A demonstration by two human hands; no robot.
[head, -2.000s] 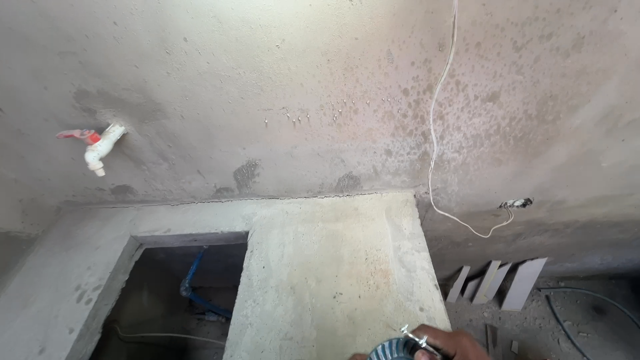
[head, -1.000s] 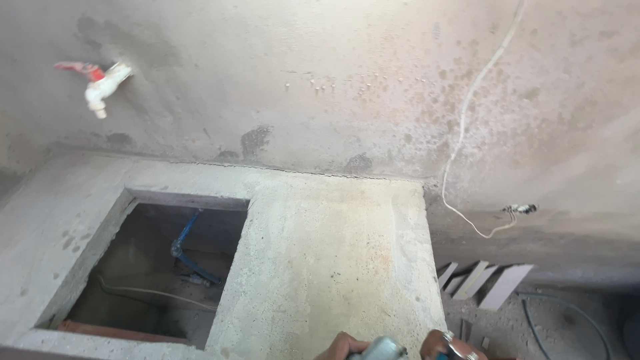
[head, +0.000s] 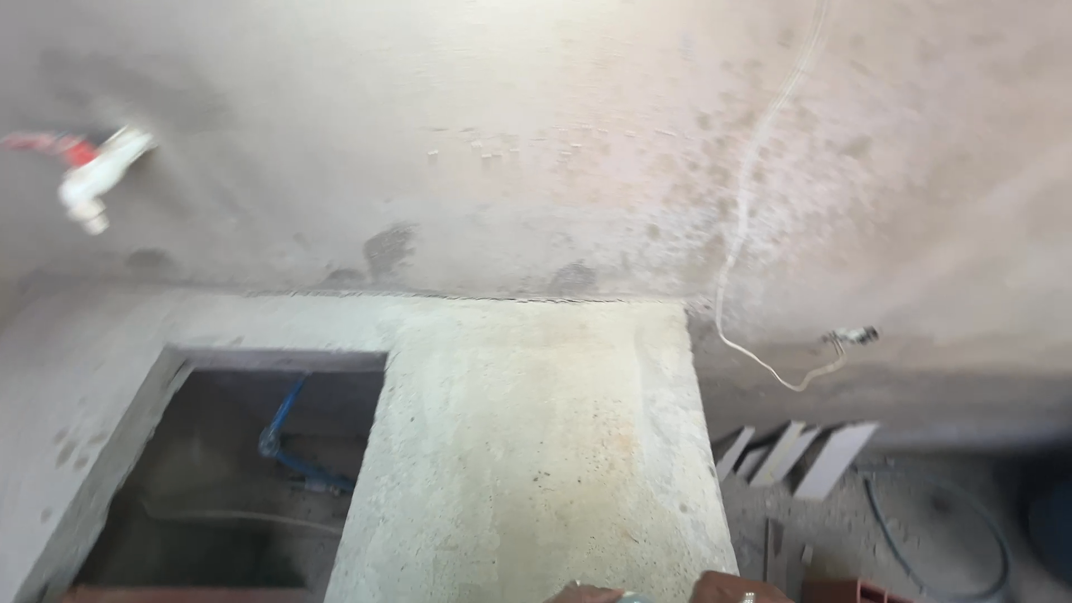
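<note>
At the bottom edge, over the bare concrete slab (head: 519,469), only the upper parts of my two hands show. My left hand (head: 584,594) is beside a pale grey-green object (head: 635,597), mostly cut off by the frame; its grip is hidden. To the right, my right hand (head: 735,589) has a small shiny metal piece (head: 748,597) at its fingers, and what it holds cannot be told. Both hands are near the slab's right side.
A rectangular opening (head: 226,469) in the slab shows blue pipe (head: 287,410) below. A white tap with a red handle (head: 105,176) juts from the wall. A white cable (head: 745,193) hangs at right, above leaning board strips (head: 835,461), a hose (head: 888,528) and a hollow red brick (head: 854,590).
Two seconds ago my right hand was beside a ribbed hose piece with a metal clamp; that piece is out of sight now. Both hands show less than one second ago, lower in the frame.
</note>
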